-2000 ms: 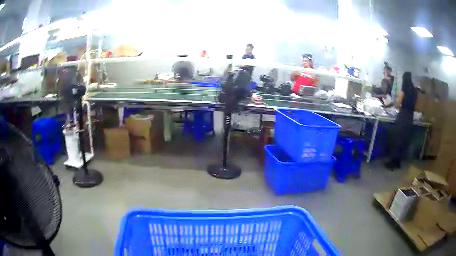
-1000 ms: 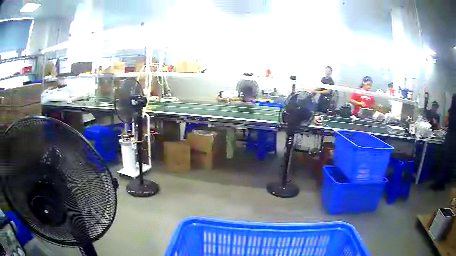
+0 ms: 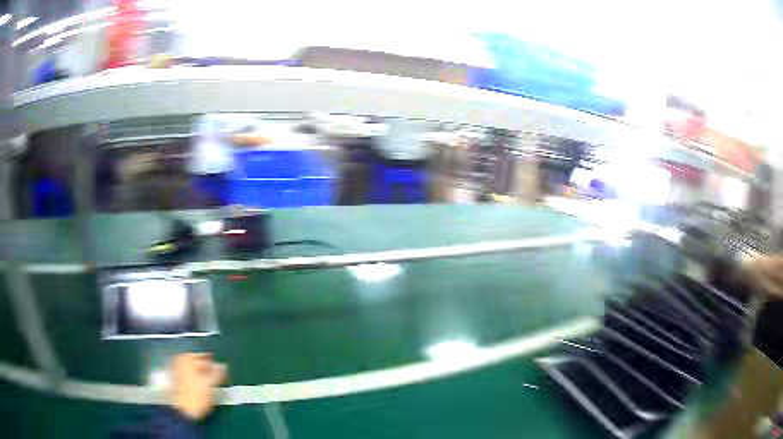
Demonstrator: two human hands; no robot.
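The frame is strongly blurred. What looks like my left hand [image 3: 196, 381], in a dark sleeve, is at the lower left over the green bench [image 3: 343, 330]. Its fingers are too blurred to tell if they hold anything. A solar panel [image 3: 160, 309] with a pale border and a bright reflection lies just beyond it. At the right edge, a blurred hand [image 3: 762, 274] with a dark sleeve is cut off; it may be my right hand, but I cannot tell. Several dark panels [image 3: 631, 369] lean and overlap in a row at the lower right.
A small black box, likely a soldering station [image 3: 246, 231], stands beyond the panel with a dark cable. A dark stand with yellow [image 3: 176, 242] is beside it. A pale overhead shelf rail [image 3: 343, 88] crosses the view. Blue crates [image 3: 283, 178] are behind. Brown cardboard [image 3: 745, 390] is at lower right.
The view has moved from an aisle with fans and a blue crate in front to close over the green bench. The crate in front has left the view; hands and panels have appeared.
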